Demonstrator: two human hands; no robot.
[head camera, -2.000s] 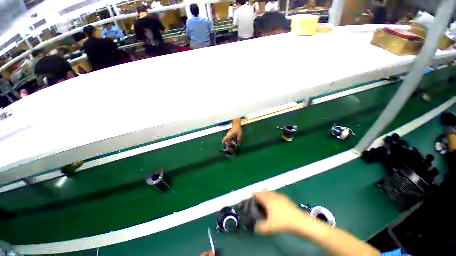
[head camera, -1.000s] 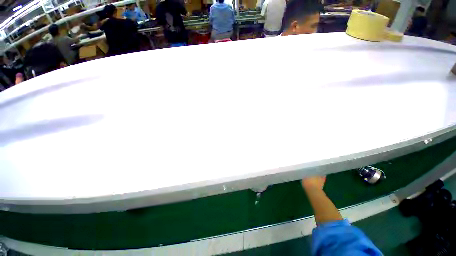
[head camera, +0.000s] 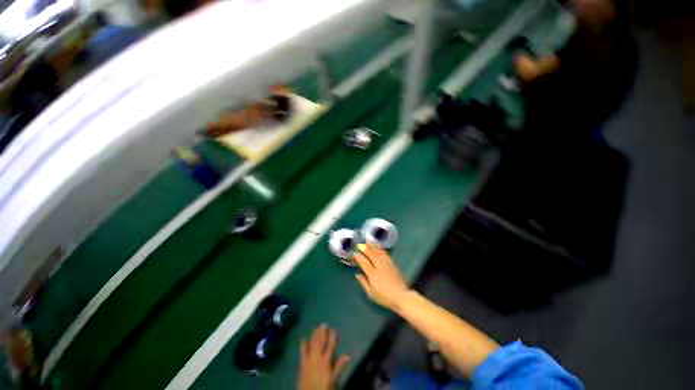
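Observation:
Two flanged metal units with wide silver rims and dark centre holes stand side by side on the green bench; one is the left unit (head camera: 344, 243), the other the right unit (head camera: 379, 233). My right hand (head camera: 382, 277) is at the near side of the left unit, fingertips at its rim; blur hides whether it grips. Two black housings (head camera: 276, 313) with pale rings stand together further left on the bench. My left hand (head camera: 318, 361) lies beside them near the bottom edge, fingers apart, empty, partly cut off.
The conveyor belt (head camera: 190, 266) carries a dark-holed unit (head camera: 244, 221) and a silver unit (head camera: 358, 138). Across it, a worker's hands are over a white sheet with yellow edge (head camera: 267, 139). A black parts pile (head camera: 469, 126) and black crate (head camera: 533, 228) are right, near another worker.
The view has turned down and to the right. My right hand has come back from the conveyor to the silver-rimmed units on the bench. My left hand now shows more fully.

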